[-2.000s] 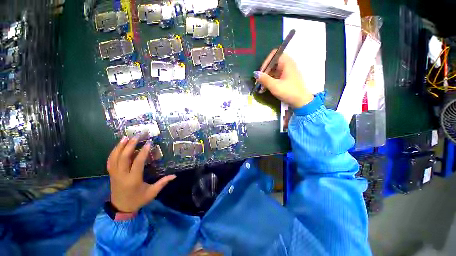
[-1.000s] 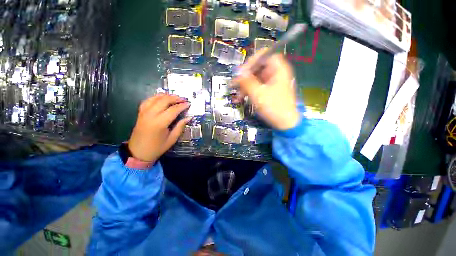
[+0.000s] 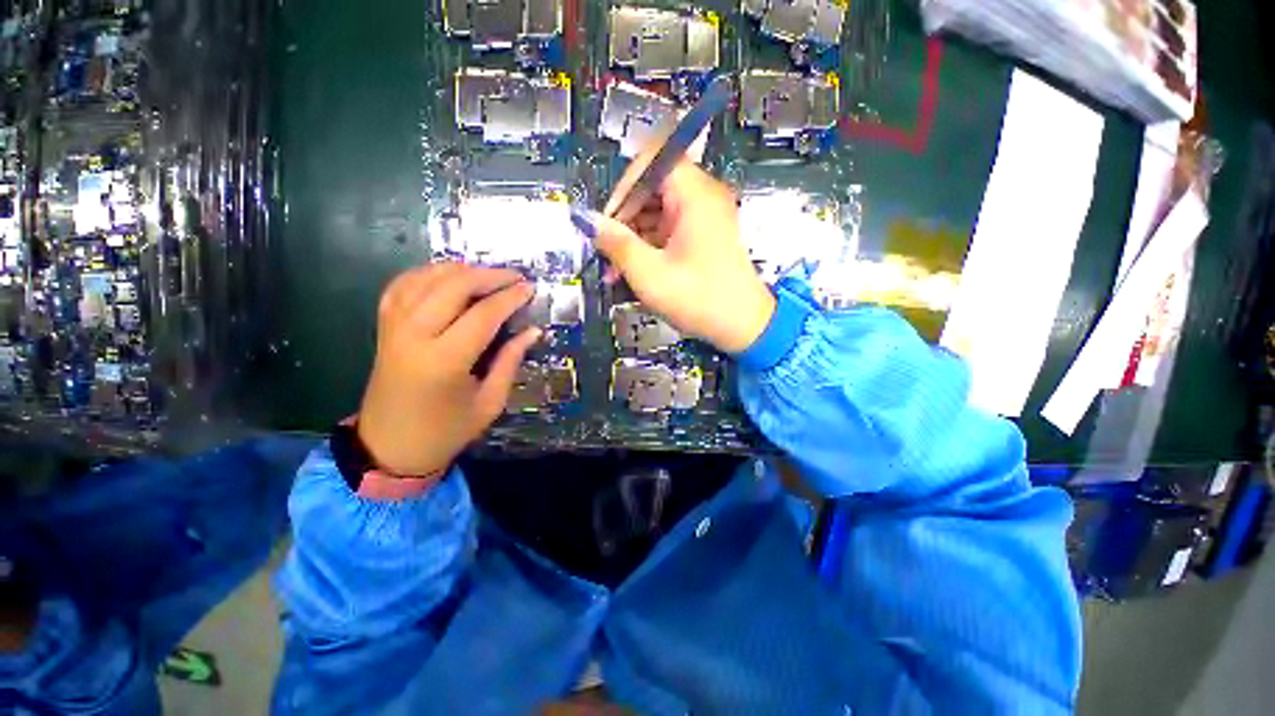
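Note:
A clear blister tray holds several circuit boards with silver shield cans, in rows. Glare whitens the boards in the middle row. My left hand is over the tray's near left part, fingertips together at a board's left side; whether they pinch anything is hidden. My right hand holds the dark grey tweezers, which slant with the upper end away from me. The tips point down near the middle boards, close to my left fingertips, and are hard to see.
A white liner sheet lies right of the tray. Bagged sticker sheets are at the far right, with narrow white strips nearer. Stacked filled trays stand at the left. Another person's blue sleeve shows at lower left.
My right hand has moved left from beside the liner sheet to the boards with the tweezers. My left hand has moved further onto the tray and its fingers have closed together. The view has shifted.

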